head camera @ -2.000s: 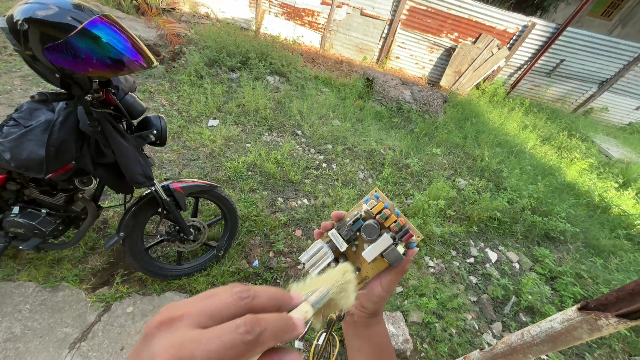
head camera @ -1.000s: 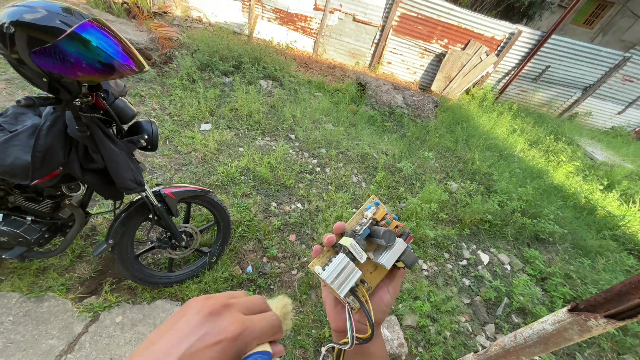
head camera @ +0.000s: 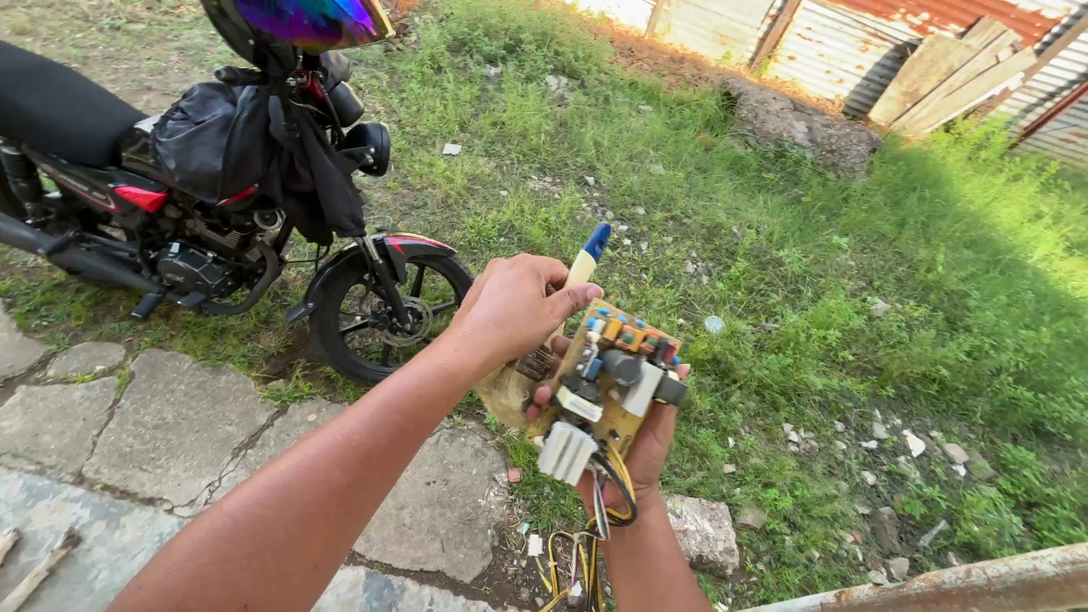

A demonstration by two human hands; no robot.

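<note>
A paintbrush with pale bristles (head camera: 507,395) and a cream handle tipped in blue (head camera: 588,255) is gripped by my left hand (head camera: 518,302). Its handle points up and its bristles hang down beside the left edge of the circuit board. My right hand (head camera: 650,442) supports that circuit board (head camera: 625,425) from below, fingertips at its left edge and thumb side at its right. Capacitors, coils and finned metal heat sinks (head camera: 567,452) stand on the board's upper face. Yellow, black and white wires (head camera: 625,497) hang from its lower end past my right wrist.
A motorcycle (head camera: 195,263) with a black bag and a helmet (head camera: 297,25) stands at left. Cracked paving (head camera: 178,425) lies below it. Grass and rubble (head camera: 914,442) spread rightward, with a rusty metal bar (head camera: 960,586) at lower right. Corrugated sheets (head camera: 901,17) and boards stand behind.
The left hand has moved up to the board's left side, and the brush is now turned handle up. The right hand still holds the board. The view has shifted toward the motorcycle.
</note>
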